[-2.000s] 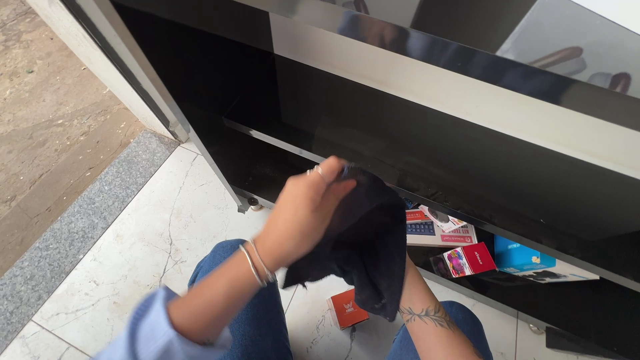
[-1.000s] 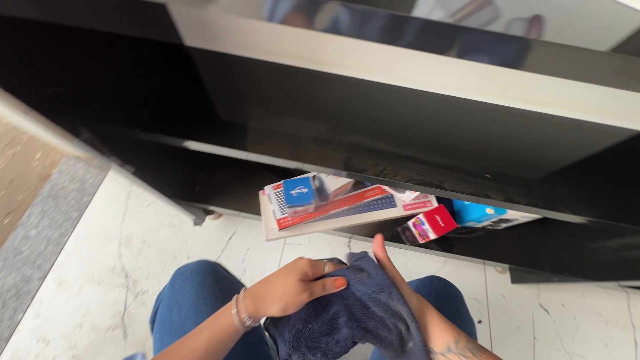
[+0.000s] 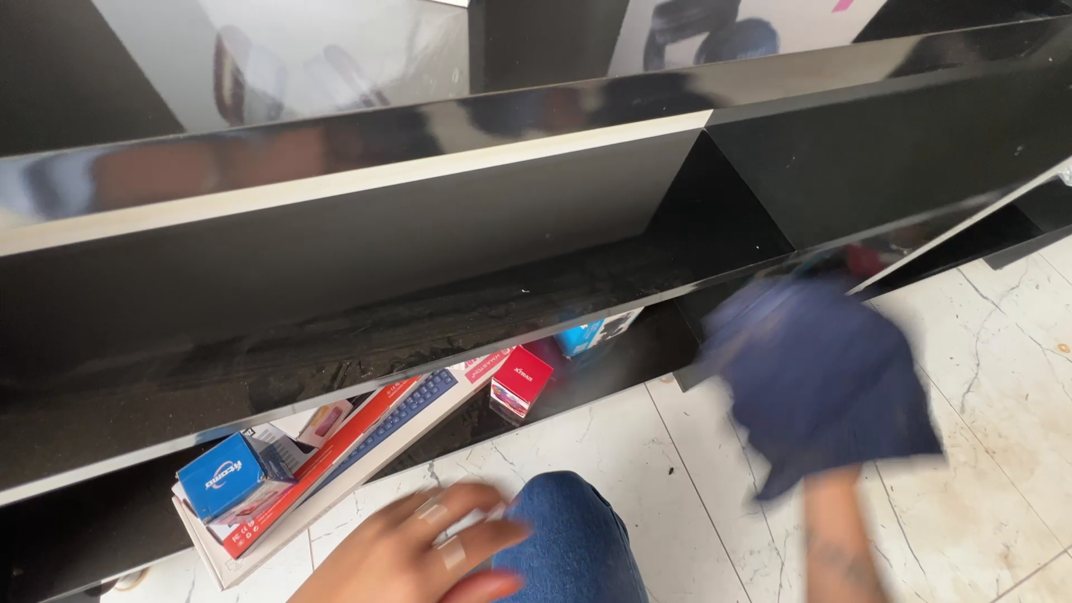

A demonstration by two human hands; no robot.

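A dark blue cloth [image 3: 829, 377] hangs over my right hand, blurred by motion, at the right beside the front edge of the black shelf unit [image 3: 469, 276]. The cloth covers the hand, so only the wrist and forearm show below it. My left hand [image 3: 435, 544] is at the bottom centre, above the floor and next to my knee, with fingers loosely bent and rings on them. Nothing shows in it.
On the lower shelf lie a blue box [image 3: 222, 477], a keyboard box [image 3: 394, 427], a small red box [image 3: 521, 378] and a light blue box [image 3: 582, 337]. Dust specks mark the shelf above. My knee [image 3: 569, 536] is close to the unit, over white tiles [image 3: 695, 469].
The hands were together on the cloth; now they are apart, with the cloth over my right hand at the right. The view has swung right along the unit.
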